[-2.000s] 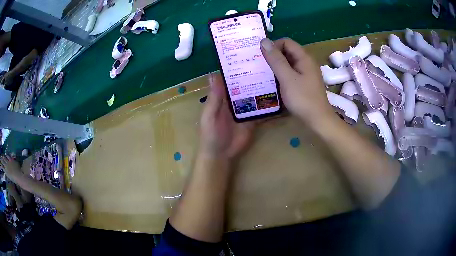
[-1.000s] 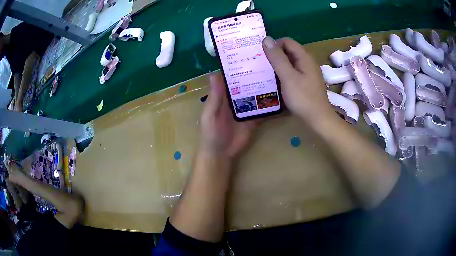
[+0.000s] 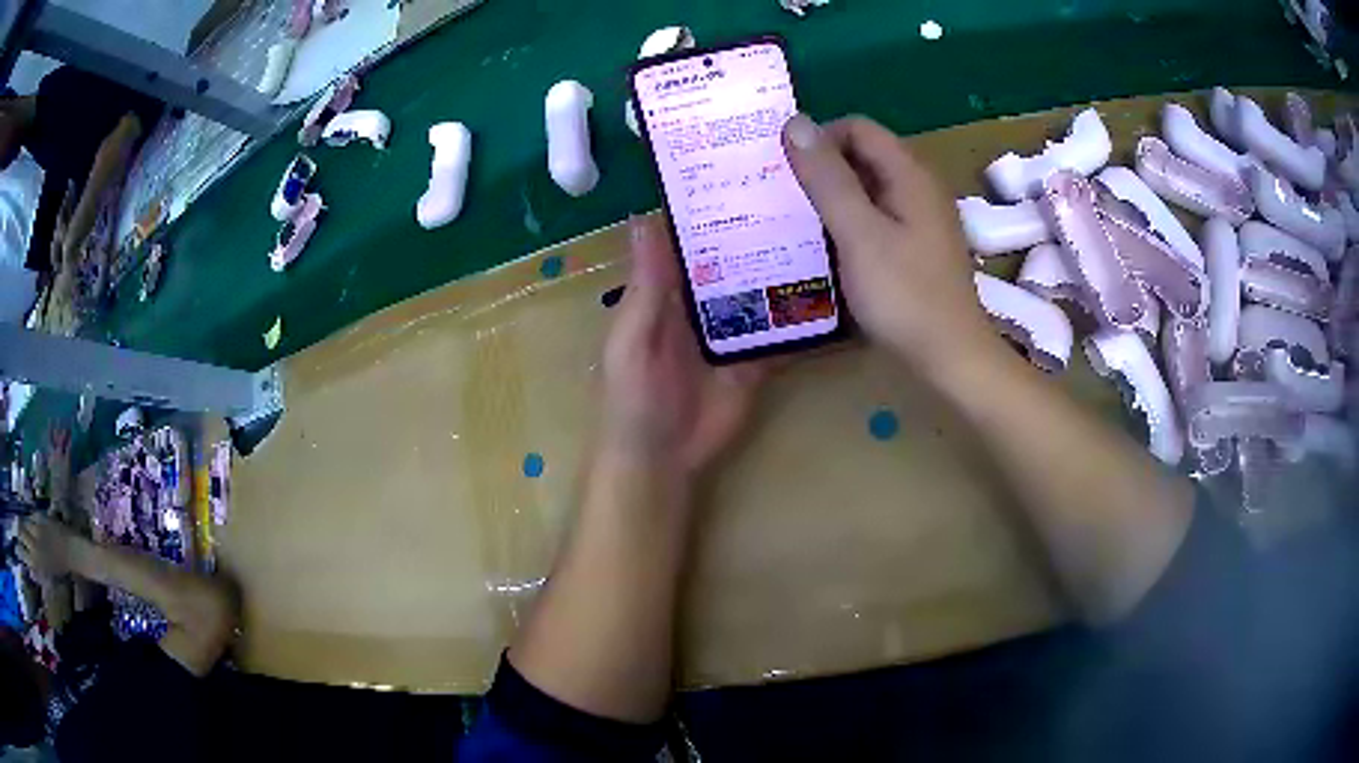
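A smartphone (image 3: 733,201) with a black edge and a lit pink-white screen is held upright above the bench, near the belt's edge. My left hand (image 3: 666,358) supports it from below and along its left side; part of the fingers is hidden behind the phone. My right hand (image 3: 887,224) grips its right side, with the thumb at the screen's right edge. The text on the screen is too blurred to read, with two small pictures at its bottom.
Curved white and pink housing shells (image 3: 1103,246) are heaped on the bench (image 3: 373,507) at right. The green conveyor belt (image 3: 507,194) carries several shells and small assemblies. Grey metal uprights (image 3: 134,373) stand at left. Another person's arm (image 3: 149,581) reaches over a parts tray (image 3: 142,499) at lower left.
The pieces on the belt have moved left, and another white shell has come out from behind the phone. The other person's arm at left has shifted. My hands and the phone have barely moved.
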